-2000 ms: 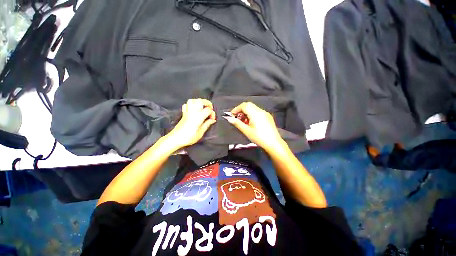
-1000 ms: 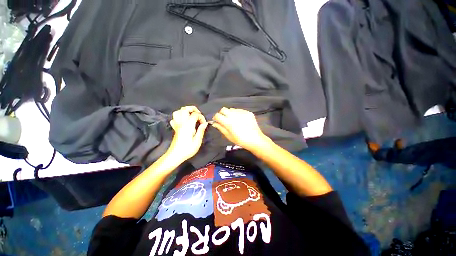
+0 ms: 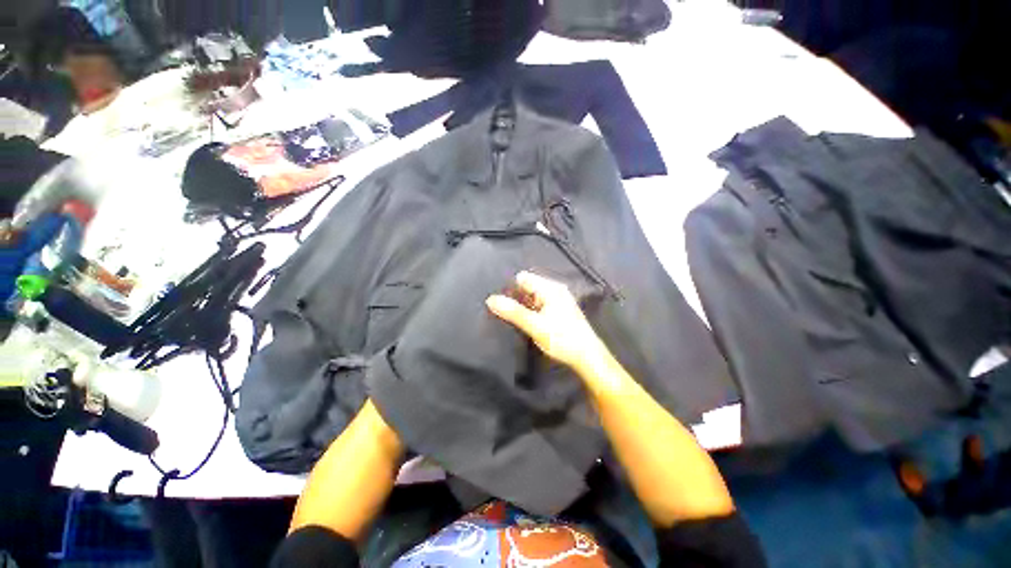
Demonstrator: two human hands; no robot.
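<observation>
A dark grey suit jacket (image 3: 443, 333) lies on the white table, its lower part lifted and folded towards me. My left hand is hidden under this cloth; only my left forearm shows. My right hand (image 3: 543, 316) is over the raised cloth with its fingers curled around small dark reddish thread snips (image 3: 513, 300), mostly hidden in the fist. A thin black hanger (image 3: 499, 233) lies on the jacket just beyond my right hand. No loose thread can be made out.
Another grey jacket (image 3: 820, 277) lies at right. Tangled black hangers (image 3: 205, 305), a printed plastic bag (image 3: 294, 166) and a pale bottle with black handle (image 3: 131, 391) are at left. A navy garment (image 3: 621, 122) lies at the far side. Hooks (image 3: 122, 485) stick out at the near left edge.
The view has tilted up and shows more table. My hands have parted: the left has gone under the cloth, now raised over it, and the right has moved above it.
</observation>
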